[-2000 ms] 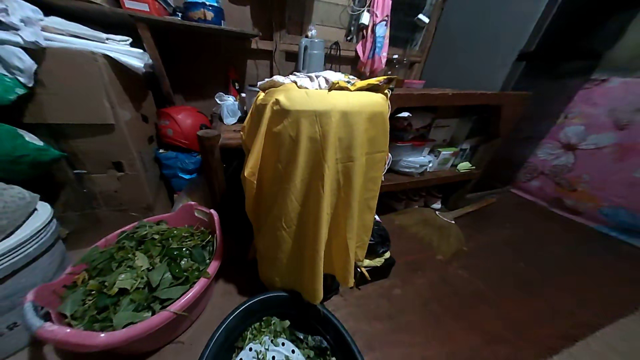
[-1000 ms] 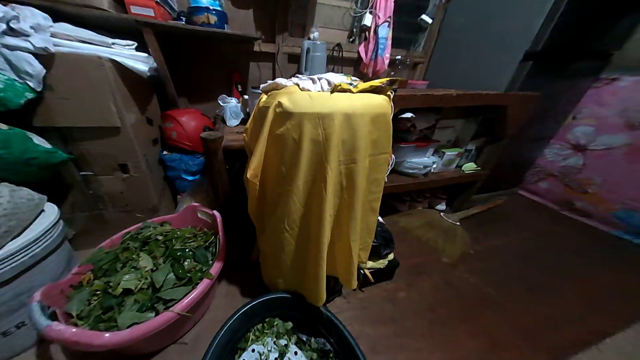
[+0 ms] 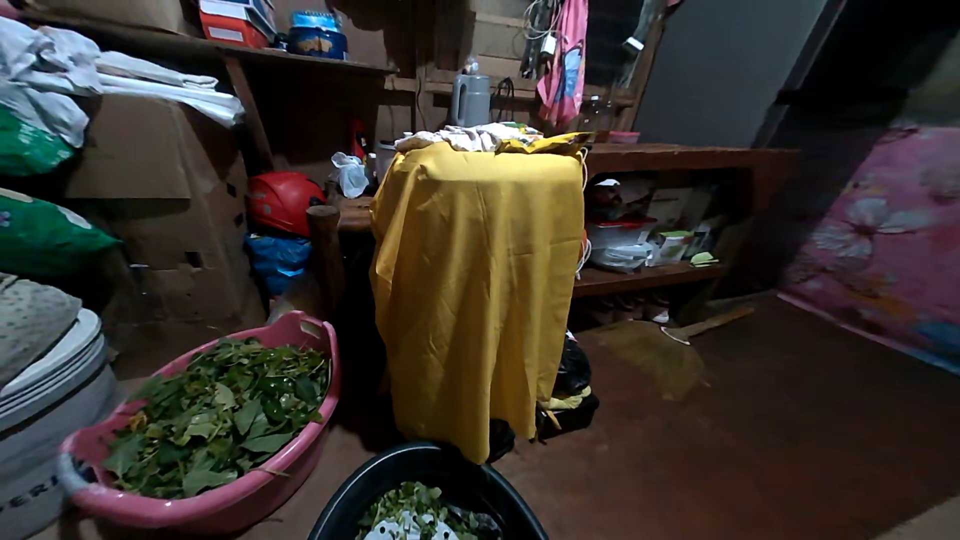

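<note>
Neither my left hand nor my right hand shows in the head view. At the lower left, a pink plastic tub [image 3: 217, 499] holds a heap of green leaves [image 3: 232, 412]. A black basin [image 3: 341, 491] stands at the bottom centre, cut off by the frame's edge, with green leaves [image 3: 412, 499] and a white perforated piece [image 3: 409, 527] in it. Behind the basin, a yellow cloth [image 3: 480, 285] hangs down in folds, its lower tip at the basin's rim. Crumpled white cloth and a yellow packet [image 3: 544, 142] lie on top of it.
A broom [image 3: 660, 352] lies on the red-brown floor at the right, before a wooden shelf [image 3: 645, 281] with containers. Black plastic bags [image 3: 574, 375] sit beside the yellow cloth. At the left are a lidded white bucket [image 3: 56, 427], a cardboard box [image 3: 180, 225] and a red helmet [image 3: 285, 202].
</note>
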